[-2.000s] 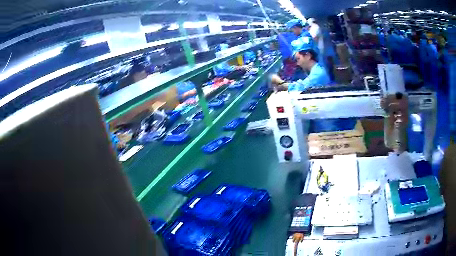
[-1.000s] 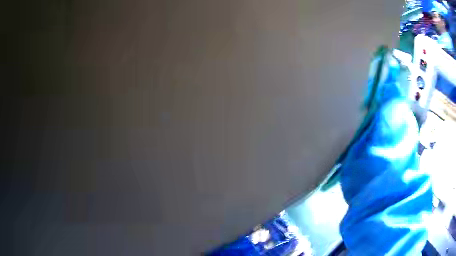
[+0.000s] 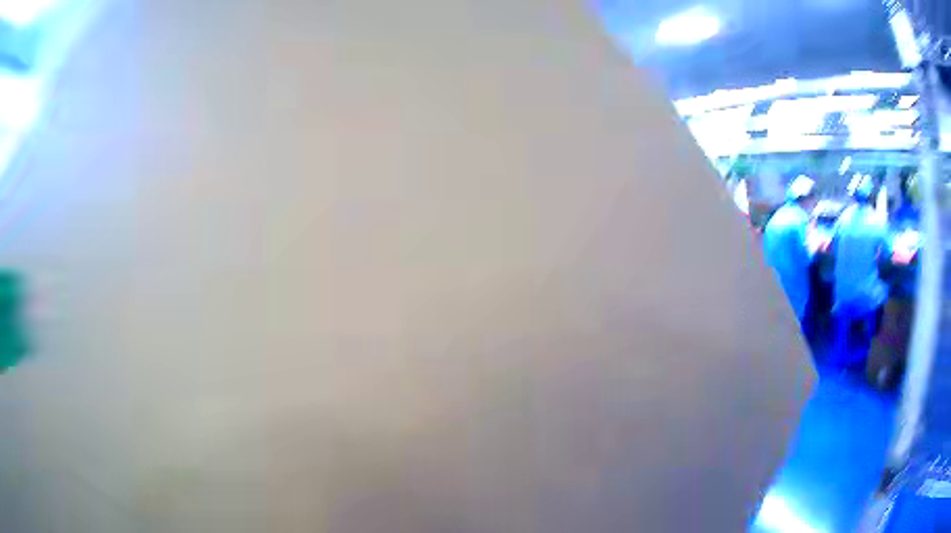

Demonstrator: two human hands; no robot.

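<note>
A large tan carton [image 3: 438, 239] stands right before the camera and fills most of the view, blurred. Its slanted right edge runs from the top middle down to the right. A small piece of green packing tape [image 3: 13, 319] shows at the far left edge. Neither of my hands is in the picture, so whether they hold the carton cannot be seen. Everything behind the carton is hidden.
People in light-blue smocks [image 3: 859, 250] stand at the right, some distance off. A pale upright post [image 3: 925, 260] runs down near the right edge. Blue floor [image 3: 839, 437] shows beside the carton. Ceiling lights [image 3: 688, 27] shine above. A blue object lies at the lower right corner.
The view has swung away from the bench and the white machine. The blue-sleeved arm seen a second ago is out of view. The carton now looks lighter and still fills most of the picture.
</note>
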